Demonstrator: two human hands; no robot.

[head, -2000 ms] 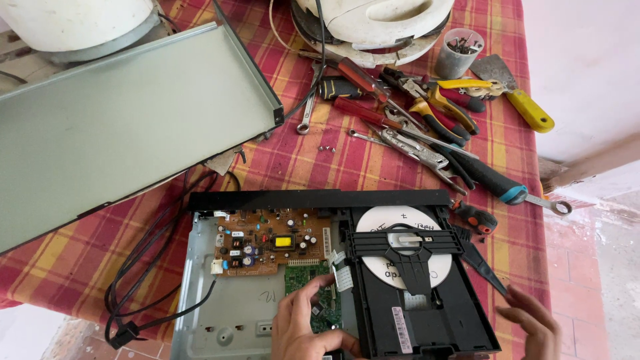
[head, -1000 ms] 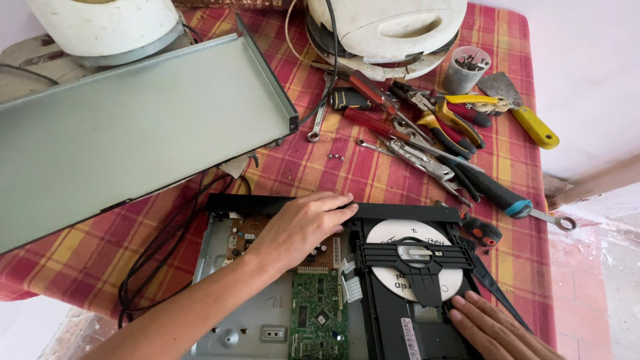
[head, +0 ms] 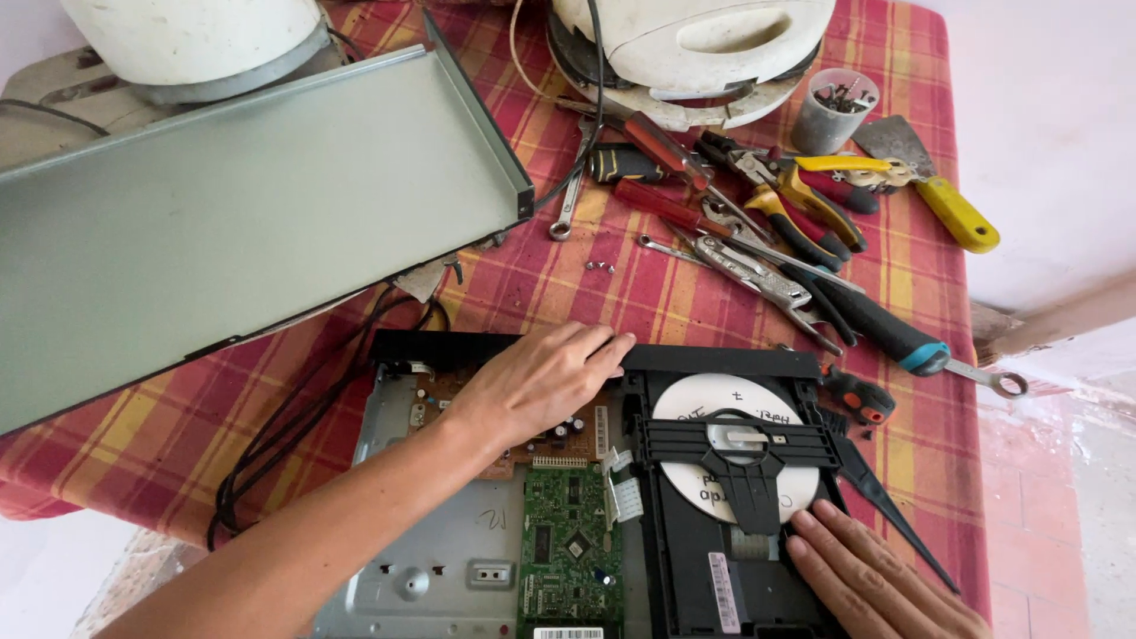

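An opened disc player lies on the cloth, its metal chassis (head: 461,532) showing a brown power board (head: 568,444) and a green circuit board (head: 572,541). On its right side is the black disc drive (head: 692,568), with a white disc (head: 781,484) bearing handwriting under a black clamp bridge (head: 737,444). My left hand (head: 541,382) reaches across the boards, its fingers resting on the black front panel (head: 710,359). My right hand (head: 870,568) lies along the drive's right edge beside the disc, fingers extended. A white ribbon cable (head: 624,488) stands between green board and drive.
A metal cover (head: 266,195) lies upper left, near black cables (head: 284,426). Behind the player are pliers (head: 799,204), locking pliers (head: 754,275), screwdrivers (head: 666,209), a wrench (head: 568,195), a scraper (head: 958,213), loose screws (head: 600,266) and a cup of screws (head: 834,111). White appliances (head: 710,44) stand at the back.
My left hand has gone from the green board up to the front panel. My right hand, earlier off the player's right side, now lies on the drive's edge.
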